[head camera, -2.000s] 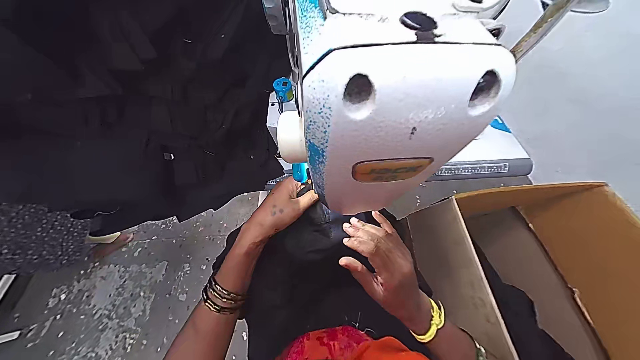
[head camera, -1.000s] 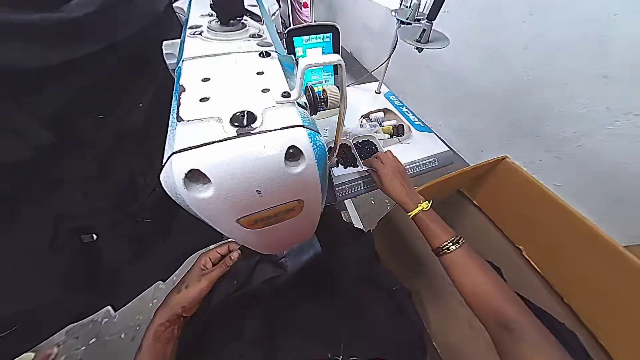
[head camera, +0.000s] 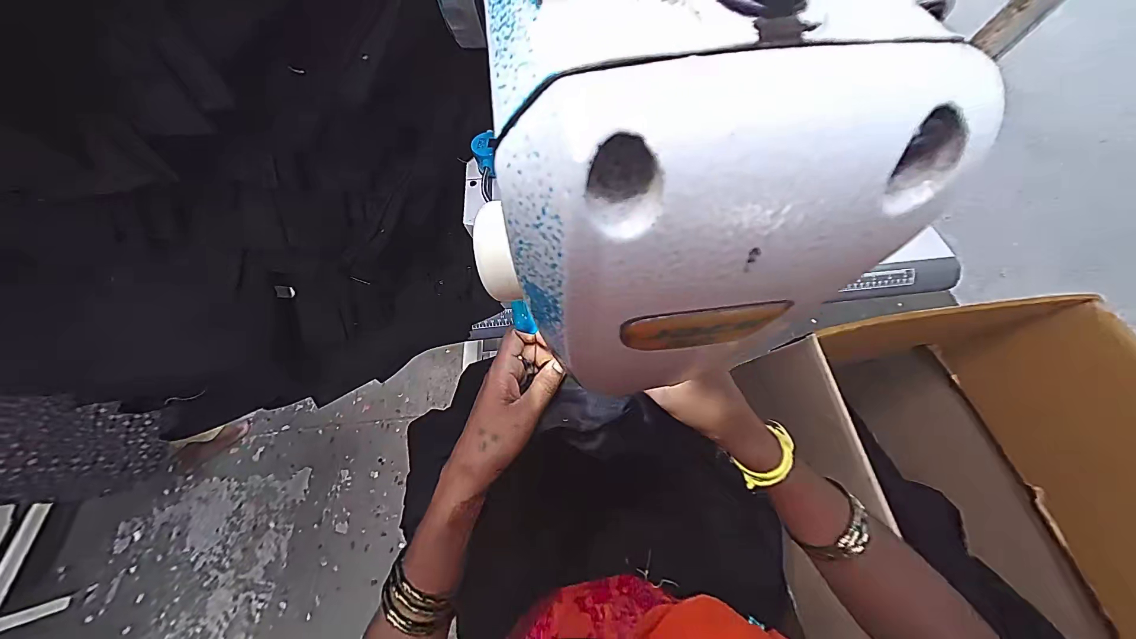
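The white head of an industrial sewing machine (head camera: 728, 204), speckled blue at its left edge, fills the upper middle of the view. My left hand (head camera: 513, 390) is at its lower left, thumb and forefinger pinched together at the edge of the black fabric (head camera: 612, 506) beside a blue machine part (head camera: 524, 318). My right hand (head camera: 706, 404) reaches under the machine head from the right; its fingers are hidden, so what they hold cannot be seen. Black fabric hangs from beneath the head towards my lap.
An open cardboard box (head camera: 1056, 390) with black cloth (head camera: 932, 515) inside stands at the right. A large heap of black fabric (head camera: 222, 222) covers the left. Below it are a speckled floor (head camera: 240, 532) and part of a person's foot (head camera: 213, 444).
My right hand has moved from the small tray of dark pieces on the machine bed to beneath the machine head. My left hand is now at the needle area. The view has shifted strongly.
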